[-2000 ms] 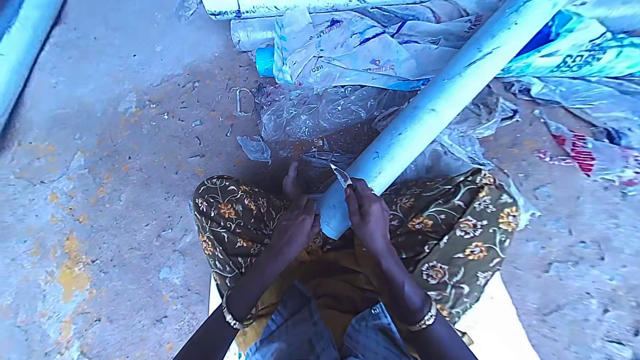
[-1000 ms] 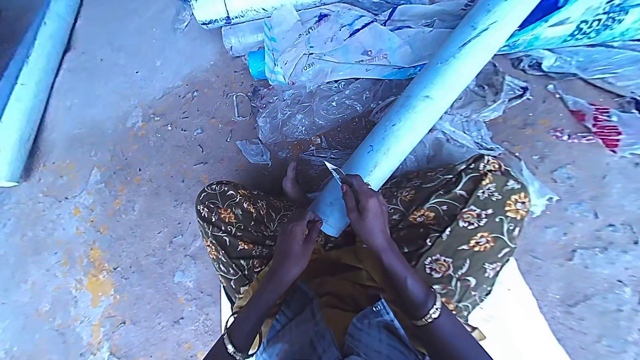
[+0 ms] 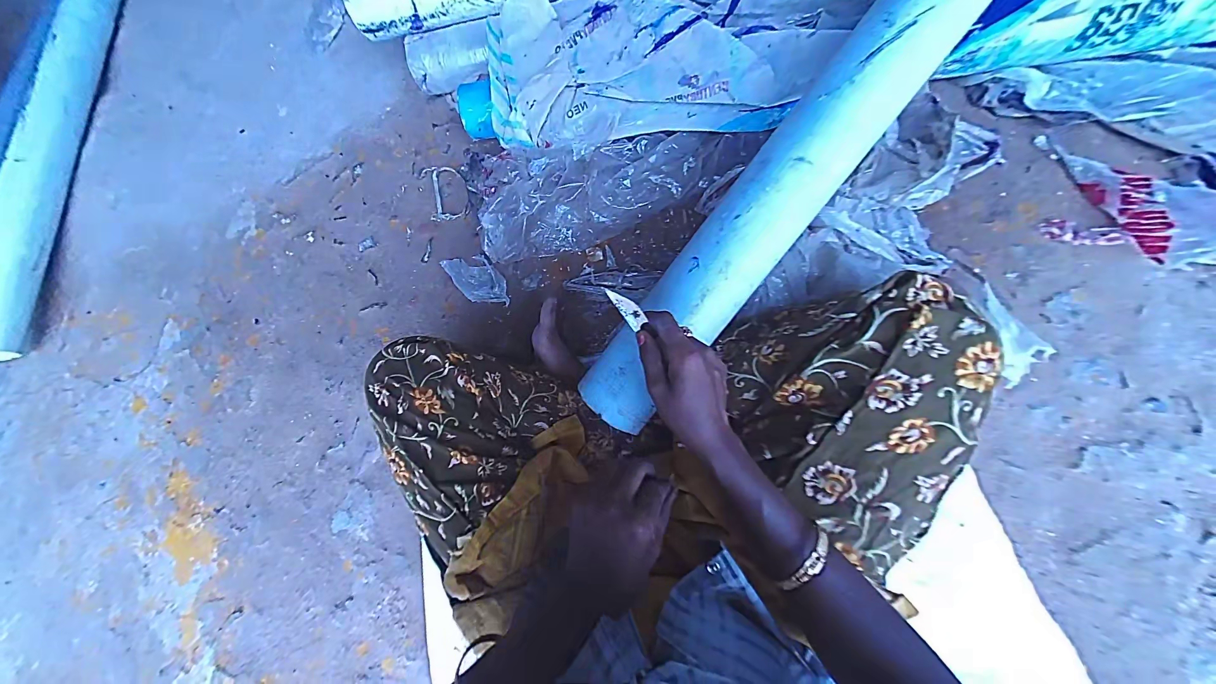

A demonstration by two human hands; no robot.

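A long pale blue pipe (image 3: 779,190) slants across my lap, its near end between my knees. My right hand (image 3: 689,380) grips a small knife (image 3: 627,309) with a pointed blade and rests against the pipe near that end. The blade points up and left; the handle is mostly hidden in my fingers. Lower down, my left hand (image 3: 622,518) is at a mustard-brown cloth (image 3: 518,518) on my lap, its fingers curled; whether it pinches the cloth is unclear.
Wrapped pipes (image 3: 446,57) and printed plastic film (image 3: 655,71) lie across the top. Crumpled clear plastic (image 3: 570,199) is on the floor beyond my feet. Another pale pipe (image 3: 43,180) lies at the far left, and a torn red-and-white wrapper (image 3: 1145,214) at the right.
My left hand has left the pipe's near end and moved down to the cloth on my lap. My right hand still holds the knife at the pipe.
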